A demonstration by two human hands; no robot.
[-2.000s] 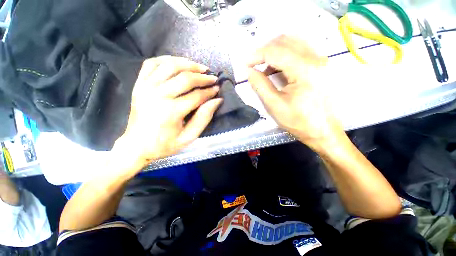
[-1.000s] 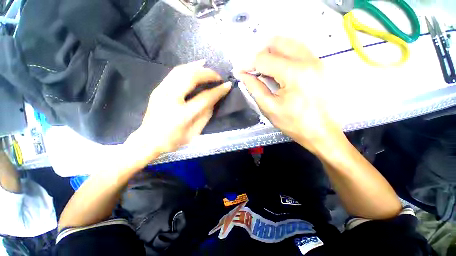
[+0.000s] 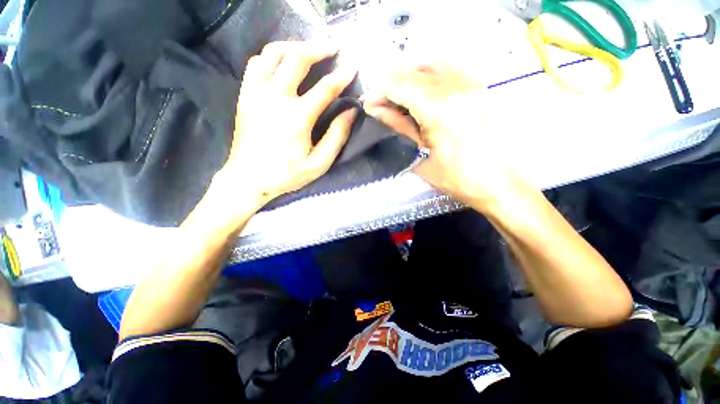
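Note:
The dark grey garment (image 3: 103, 118) lies bunched at the left of the table, with pale dashed topstitching. Its edge runs right to my fingertips near the table's front edge. My left hand (image 3: 288, 126) lies on this part, thumb and forefinger pinching a fold of the cloth. My right hand (image 3: 442, 126) holds the cloth edge at its fingertips beside the left ones. Glare washes out the back of the right hand. A serrated edge, like zipper teeth, shows along the cloth's front side.
Green and yellow scissors (image 3: 588, 43) and black thread snips (image 3: 671, 71) lie at the right. Machine metal parts (image 3: 339, 8) show at the top. Dark garments (image 3: 663, 229) hang below right. A ruler tape (image 3: 339, 229) lines the front edge. A person's white sleeve (image 3: 35, 347) is at lower left.
Both hands have moved slightly up the table. My right hand was off the cloth two seconds ago and now pinches it. The left hand has opened out from a curled position. The view has shifted slightly.

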